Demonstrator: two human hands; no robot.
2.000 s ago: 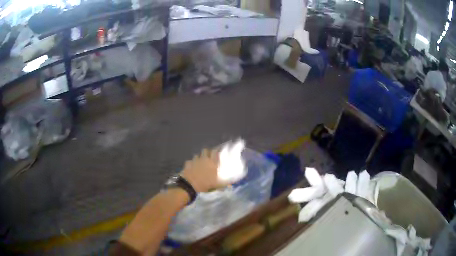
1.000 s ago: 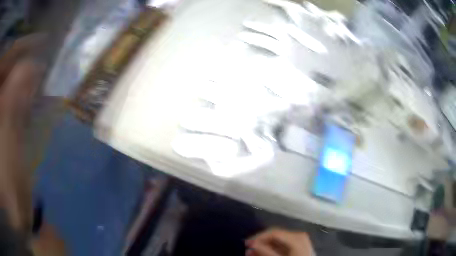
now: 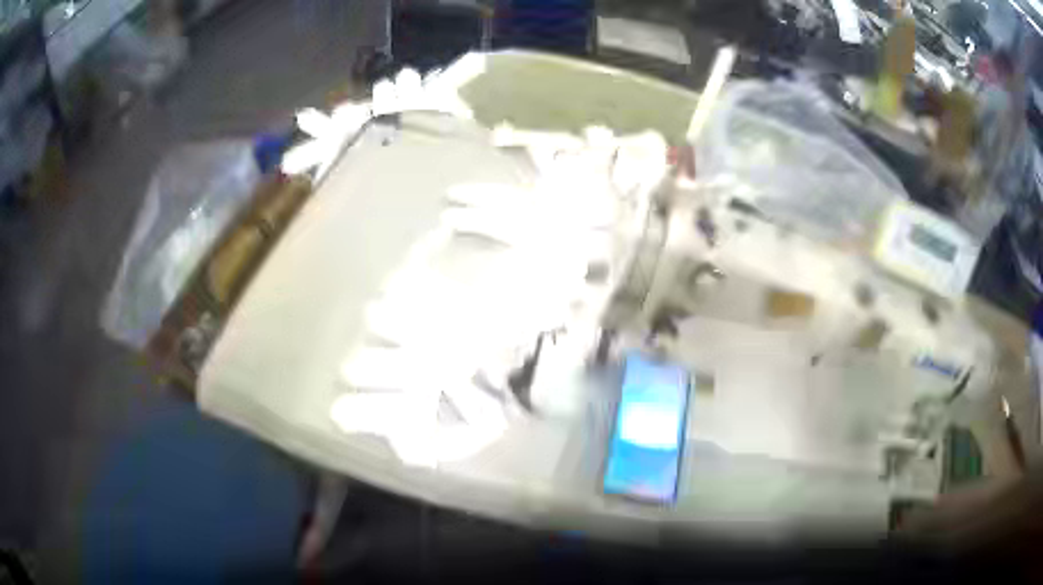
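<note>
White pointed fabric pieces point(image 3: 389, 371) lie in an overlapping, overexposed chain on the cream table point(image 3: 286, 343), running from its front up to the back left corner. A lit blue smartphone point(image 3: 647, 429) lies beside the needle area of the cream sewing machine point(image 3: 846, 286). A blurred, brownish shape at the lower right edge looks like my right hand point(image 3: 984, 509), near the machine's right end. Its fingers and any hold are unclear. My left hand is not in view.
A wooden side tray point(image 3: 189, 343) with yellow-brown cylinders borders the table's left edge, beside a clear plastic bag point(image 3: 177, 246). A blue surface point(image 3: 183, 491) is at lower left. A control box with a display point(image 3: 929, 246) and another plastic bag point(image 3: 801, 149) are behind the machine.
The view has swung from the floor and shelves to the table and machine. My left hand, earlier holding something white, has left the picture. The hand seen at the bottom centre is gone from there.
</note>
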